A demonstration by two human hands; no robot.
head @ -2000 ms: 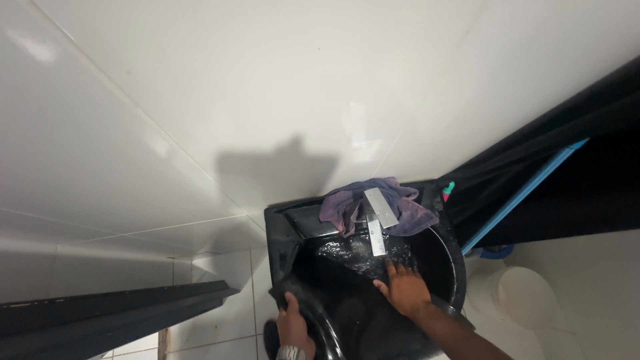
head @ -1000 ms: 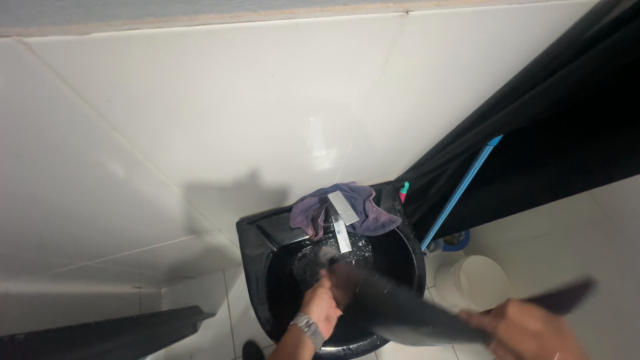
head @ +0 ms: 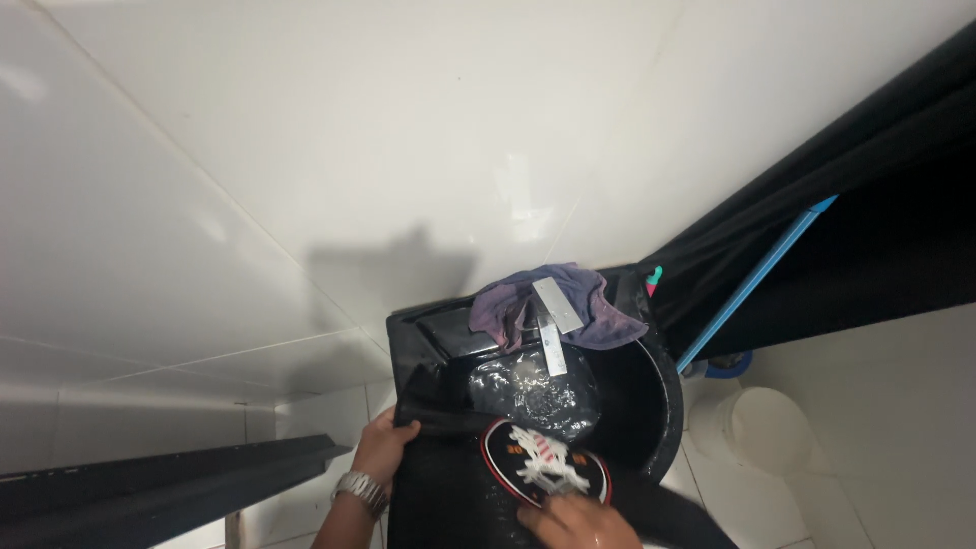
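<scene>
A black cloth (head: 450,465) with an oval embroidered patch (head: 545,461) lies over the front of the black sink basin (head: 671,427). At the cloth's left edge, my left hand (head: 381,450), with a metal watch on its wrist, grips the fabric. My right hand (head: 579,522) is at the lower rim of the patch with fingers bent; whether it pinches the cloth is unclear. Water (head: 534,396) ripples in the basin under a flat metal faucet (head: 554,347). Behind and around the faucet, a purple rag (head: 602,309) is draped on the sink's back ledge.
White tiled wall (head: 457,137) rises behind the sink. On the right are a black curtain (head: 862,252), a blue pole (head: 755,286), a white bucket (head: 770,427) and a blue container (head: 728,366). A dark ledge or door edge (head: 168,488) juts in at lower left.
The black cloth, blurred and stretched to the right one second ago, now lies across the sink front with its patch showing. My left hand has moved from over the basin to the cloth's left edge.
</scene>
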